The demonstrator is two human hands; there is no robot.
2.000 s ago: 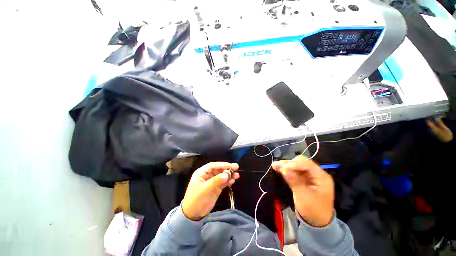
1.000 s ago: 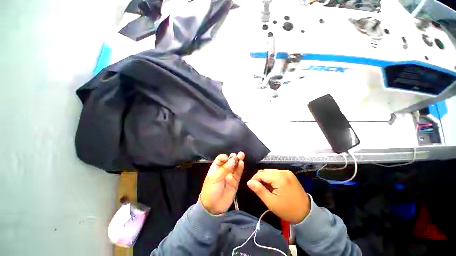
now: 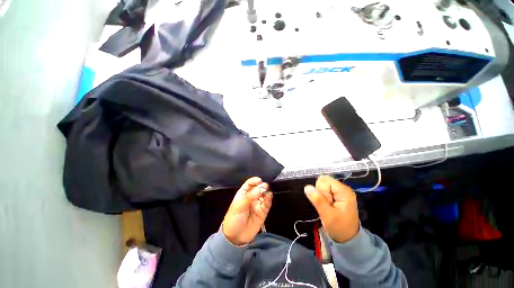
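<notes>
My left hand [image 3: 247, 211] is above the lap with a small silvery metal part [image 3: 263, 191] held at its fingertips. It is too small to tell what the part is. My right hand [image 3: 334, 208] is to the right of it, thumb and fingers pinched together. A faint thin line, like a thread, shows between the two hands near the table edge. The dark garment piece [image 3: 163, 143] lies on the table left of the needle area, its corner just above my left hand.
The white JACK sewing machine [image 3: 360, 67] stands behind, with its needle area [image 3: 276, 90] at left. A black smartphone [image 3: 351, 128] lies on the table, its white cable [image 3: 376, 177] looping over the edge. An accessory tray [image 3: 461, 121] is at right. A white-purple bundle [image 3: 138, 266] is low at left.
The view has shifted since the earlier frames. My right hand was farther from my left two seconds ago, came close one second ago, and is now a little farther away again.
</notes>
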